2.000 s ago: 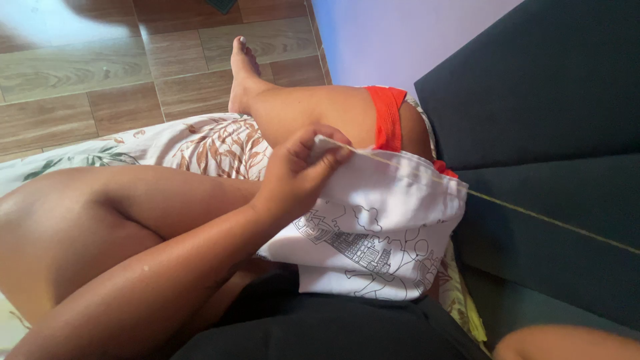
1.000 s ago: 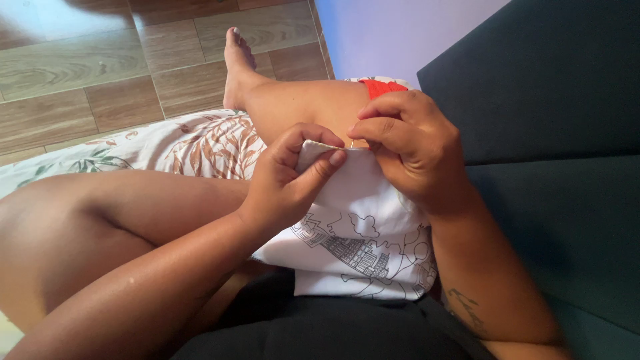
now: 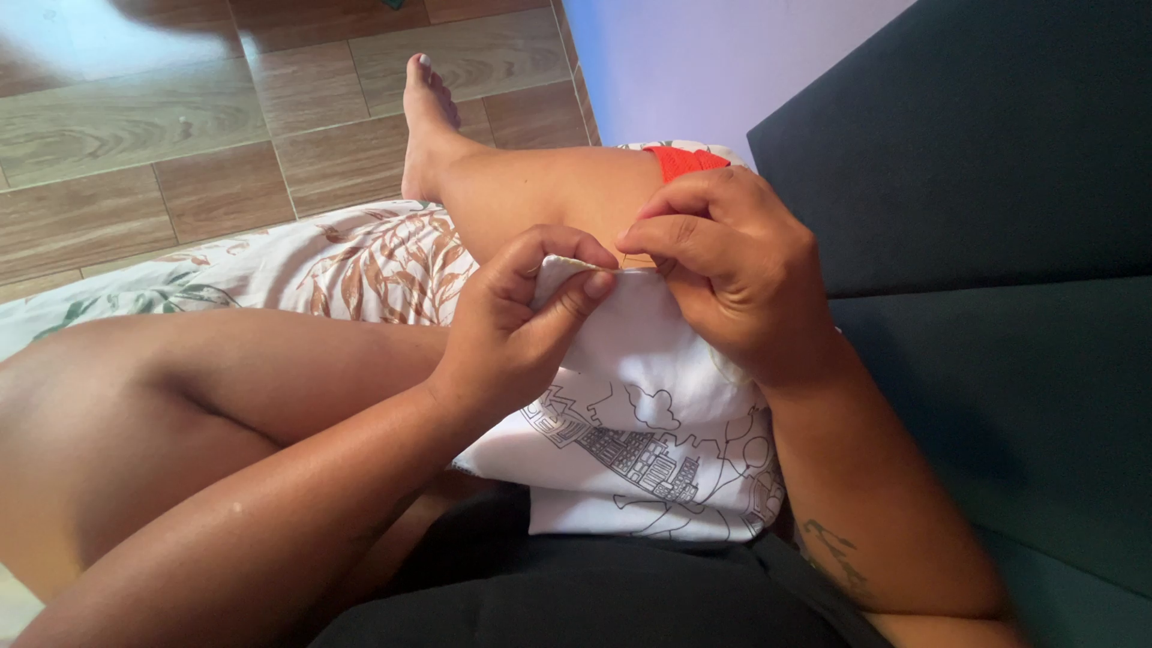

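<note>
A white cloth (image 3: pixel 643 459) printed with black line drawings of buildings, a cloud and balloons lies over my lap. My left hand (image 3: pixel 540 310) pinches its upper edge between thumb and forefinger. Close on the right of that pinch, my right hand (image 3: pixel 729 265) is held at the same edge with thumb and forefinger together. A thin sewing needle or a bit of thread (image 3: pixel 637 256) shows faint between the two hands; which it is I cannot tell. The right hand's other fingers curl beside and partly behind the cloth.
Under my legs is a white sheet with a brown and green leaf print (image 3: pixel 378 270). Dark upholstered panels (image 3: pixel 972 180) stand at the right, beside a pale lilac wall (image 3: pixel 693 63). Red fabric (image 3: pixel 684 163) lies at my leg. Wood-look floor tiles (image 3: pixel 315 81) are at the upper left.
Two seconds ago a light thread ran taut from the cloth's edge off to the right, with my right hand out of view. The right hand has since come back to the edge, beside the left.
</note>
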